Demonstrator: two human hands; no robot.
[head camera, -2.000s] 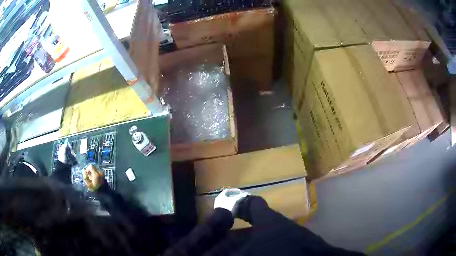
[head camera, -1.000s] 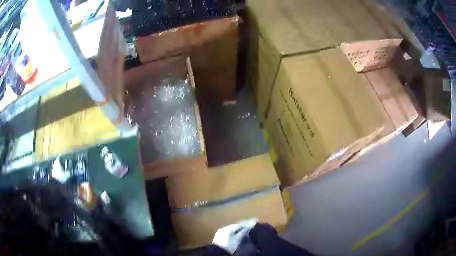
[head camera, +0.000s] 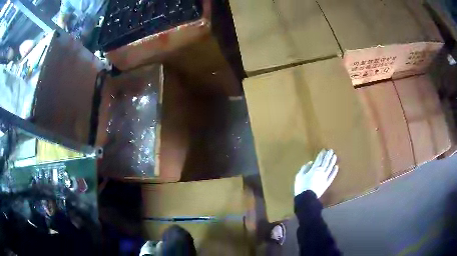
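Note:
My right hand (head camera: 316, 175), in a white glove, lies flat with fingers apart on the large closed brown carton (head camera: 280, 125) at the right. It holds nothing that I can see. My left hand (head camera: 152, 247), also in a white glove, shows only in small part at the bottom edge, at the lower closed carton (head camera: 195, 197) with a dark seam along its top. A dark sleeve is beside it. Its fingers and anything in them are hidden.
An open carton (head camera: 163, 120) holds shiny clear plastic. A carton of black gridded material (head camera: 150, 22) stands behind it. More cartons (head camera: 423, 117) stand at the right. Another person's dark sleeves are over the green bench (head camera: 87, 200) at the left. A shoe (head camera: 277, 233) shows below.
The view has swung right and closer to the big carton. My right hand now lies on that carton. A gloved hand earlier on the lower carton's top now shows only partly at the bottom edge.

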